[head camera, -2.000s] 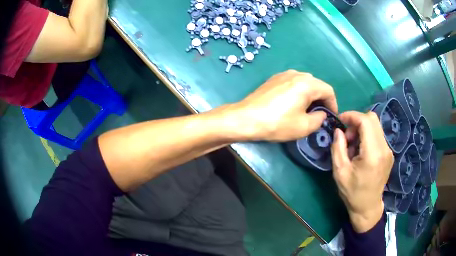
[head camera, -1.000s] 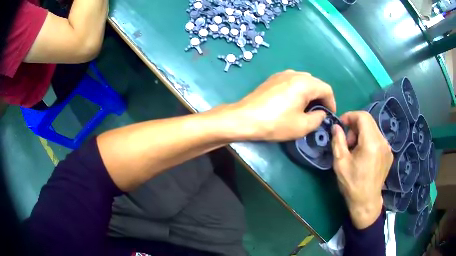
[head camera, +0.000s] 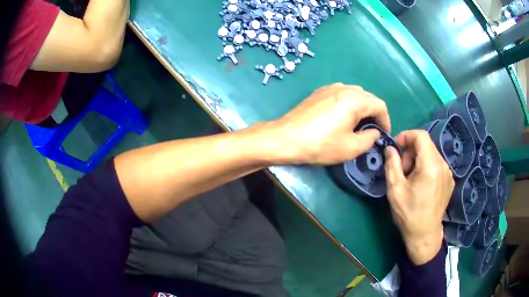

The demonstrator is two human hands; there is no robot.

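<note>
A dark grey housing (head camera: 366, 171) lies on the green bench with its open side up and a round hub with a centre hole showing inside. My left hand (head camera: 339, 125) grips its far-left rim, with thumb and fingers at the edge. My right hand (head camera: 420, 191) grips the right rim, its thumb reaching inside. A small dark piece with a pale spot (head camera: 380, 141) shows inside the housing between my thumbs; the fingers hide most of it.
A pile of grey pronged inserts with white discs (head camera: 270, 37) lies at the upper middle. Several housings (head camera: 468, 194) cluster at the right, by a white sheet (head camera: 452, 272). A person's bare arm (head camera: 98, 37) rests at the upper left, above a blue stool (head camera: 90, 159).
Since the earliest frame, my right thumb has shifted slightly and the dark piece between the thumbs sits lower in the housing. Both hands otherwise keep their places.
</note>
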